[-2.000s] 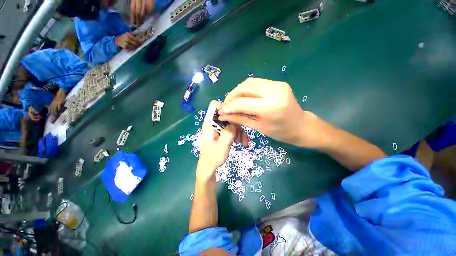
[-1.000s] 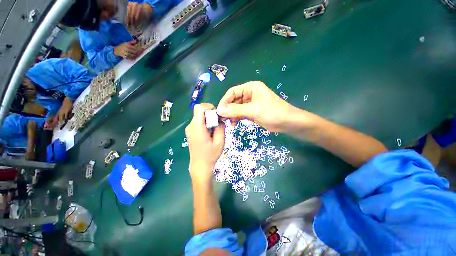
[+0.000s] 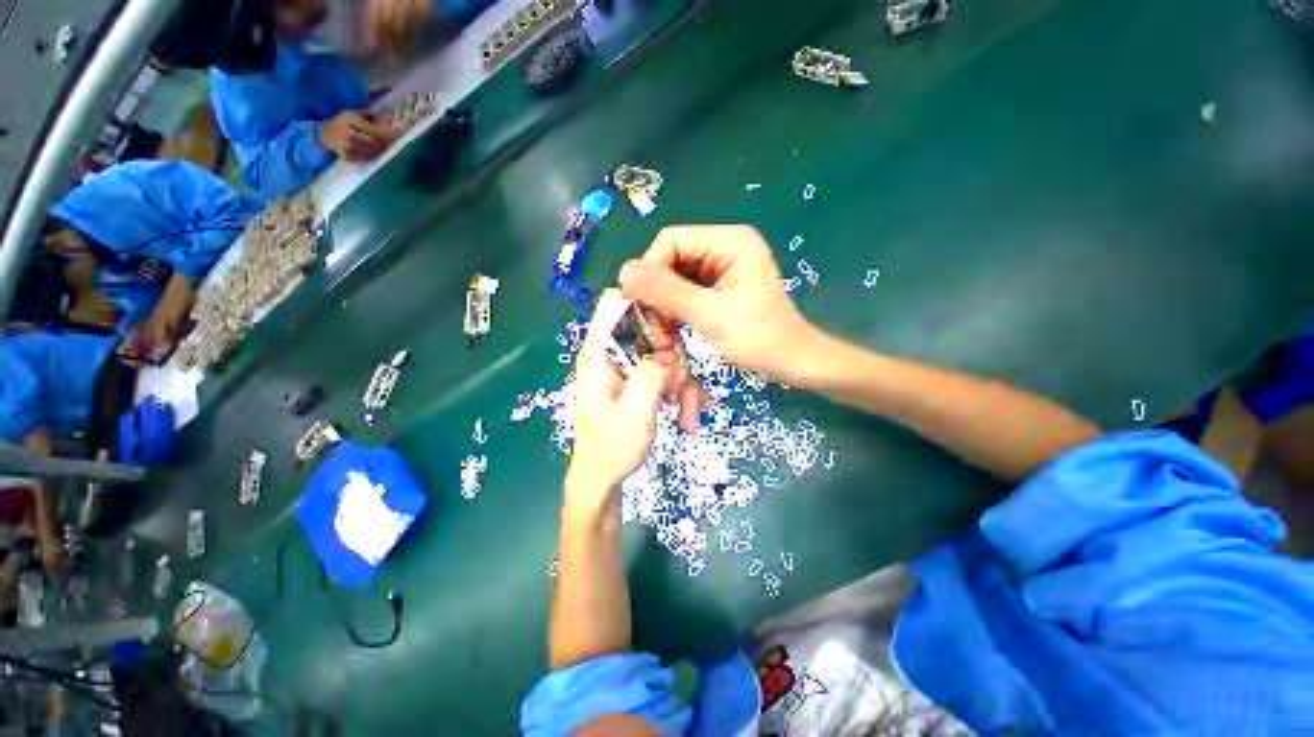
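Note:
A small device unit with a white shell and dark inside is held in my left hand, above the left part of the pile. My right hand is at the unit's upper end with its fingertips closed together; whether they hold a small part is too small to tell. A pile of tiny white loop-shaped parts lies below and right of my hands. Some loose loops lie around it.
A blue-marked unit and another unit lie beyond my hands. More units lie along the green bench. A blue bag with white parts and a black cable lie left. People in blue smocks work across a pale strip.
The unit has turned from showing its white outer face to showing its dark inside. My right hand has shifted slightly left at the unit's top. The view has shifted slightly.

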